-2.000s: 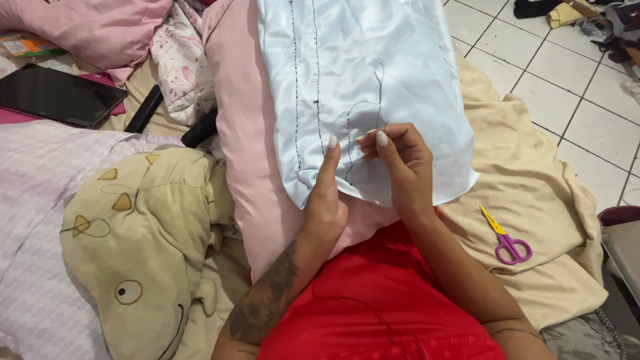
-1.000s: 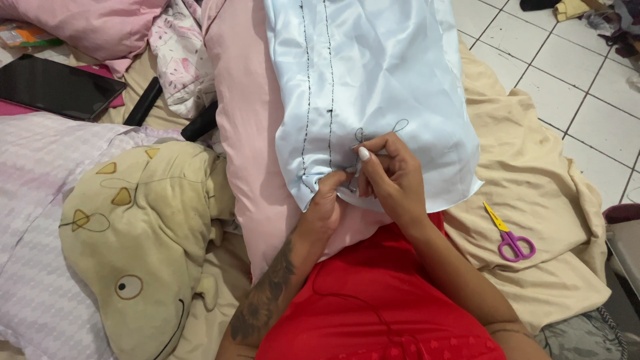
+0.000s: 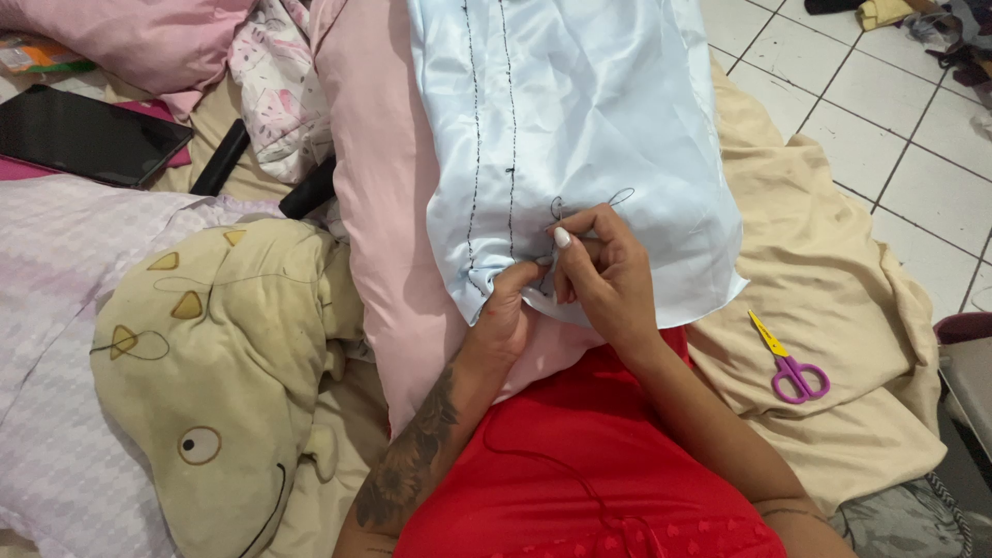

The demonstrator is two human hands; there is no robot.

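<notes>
Light blue satin fabric (image 3: 604,116) lies over a pink pillow (image 3: 387,232), with two long rows of dark stitches (image 3: 511,116) on its left part. My left hand (image 3: 508,306) pinches the fabric's near edge, where it bunches up. Just right of it, my right hand (image 3: 608,271) holds a thin sewing needle (image 3: 559,221) between thumb and finger. Dark thread (image 3: 622,197) loops on the satin above the fingers. Scissors with purple handles and yellow blades (image 3: 787,360) lie on the beige sheet to the right.
A stuffed dinosaur toy (image 3: 225,372) with loose thread on it lies at the left. Behind it are a black tablet (image 3: 85,136), two dark cylindrical objects (image 3: 222,159) and a pink pillow (image 3: 155,39). White floor tiles (image 3: 868,101) show at the upper right.
Since two seconds ago my left hand has closed over the fabric edge, its thumb no longer pointing up the cloth. The thread loops have shifted near my right hand.
</notes>
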